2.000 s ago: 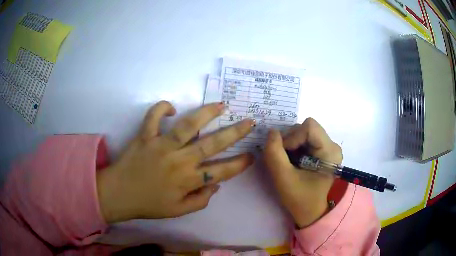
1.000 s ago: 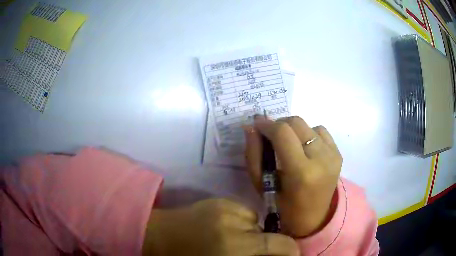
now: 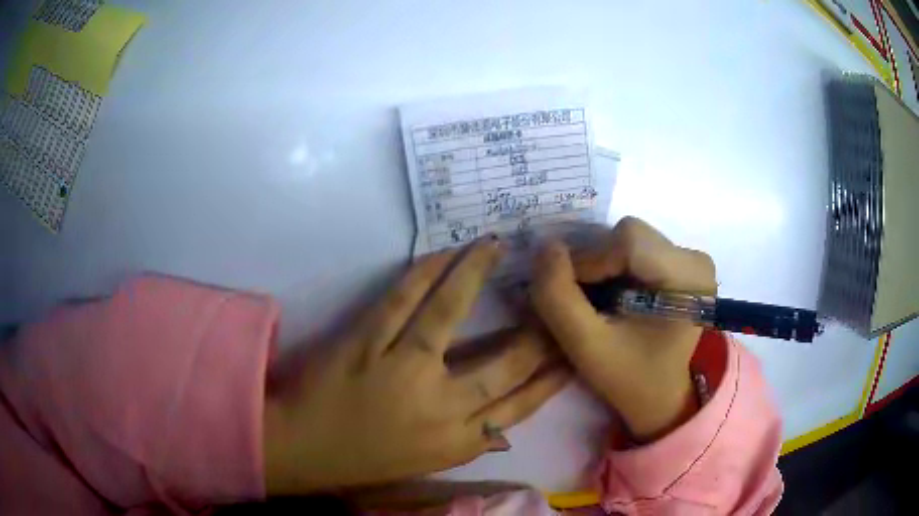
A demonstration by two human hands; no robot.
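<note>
The product label slip, white with a printed table and handwriting, lies at the centre of the glossy white bench top. Another white slip shows under its right edge. My left hand lies palm down with its fingers apart over the lower left of the slips, somewhat blurred. My right hand holds a pen with a black grip and clear barrel, its cap end pointing right. The pen tip is hidden by my fingers over the lower part of the slip.
A tray stack with layered clear edges and a grey-brown cardboard cover stands at the right. A sticker sheet with yellow backing and white labels lies at the upper left. Yellow and red tape lines run along the right side.
My left hand has moved up from the bottom edge onto the slips and spread out. The pen has swung from pointing down towards me to pointing right, still in my right hand.
</note>
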